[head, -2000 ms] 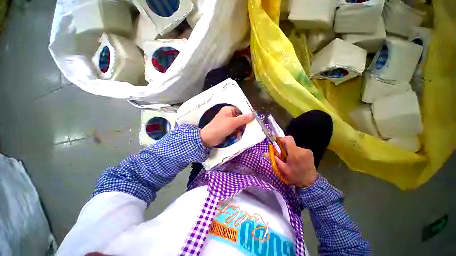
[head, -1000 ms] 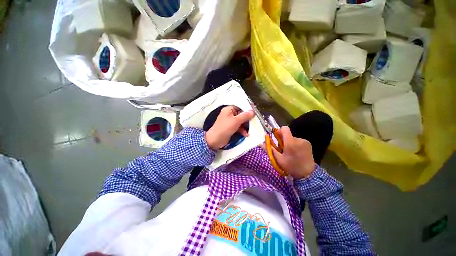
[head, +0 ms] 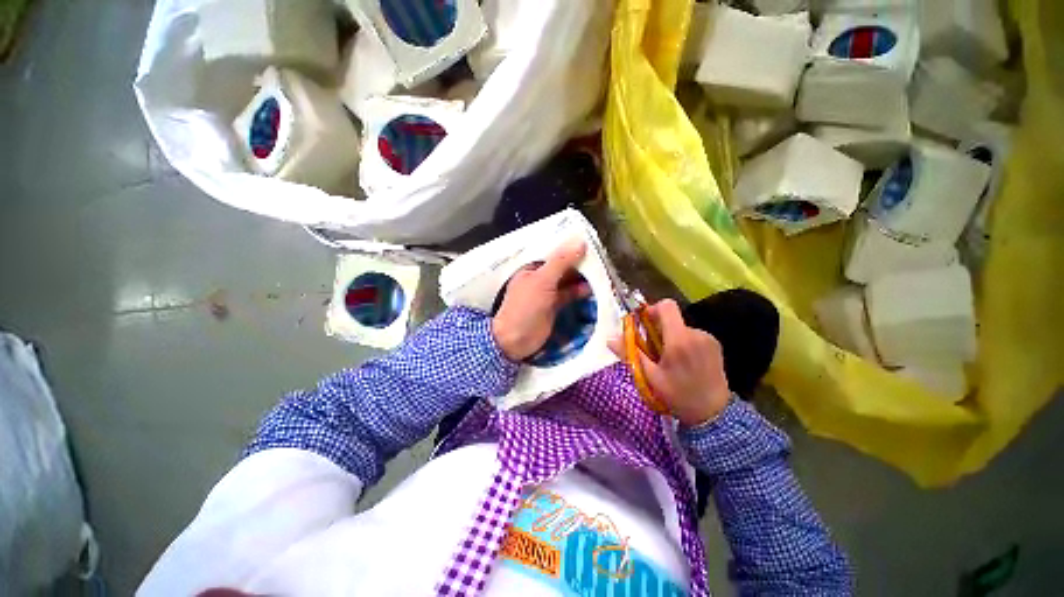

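A cream fabric block [head: 513, 253] with a round dark blue emblem [head: 574, 329] is held over my lap, emblem face up. My left hand [head: 536, 306] grips it, with the fingers at the emblem and the thumb on the face. My right hand [head: 685, 364] holds scissors [head: 638, 350] by their orange handles. The blades lie at the block's right edge; they are mostly hard to make out, so I cannot tell whether they are open.
A white sack [head: 268, 201] of blocks stands at the upper left. A yellow sack [head: 805, 385] of blocks is at the right. One block [head: 373, 300] lies on the grey floor below the white sack. A pale sack [head: 41, 466] is at the left edge.
The view has shifted a little, so the sacks sit further right and the yellow one lower. The held block has turned slightly. My right hand keeps the scissors at its right edge.
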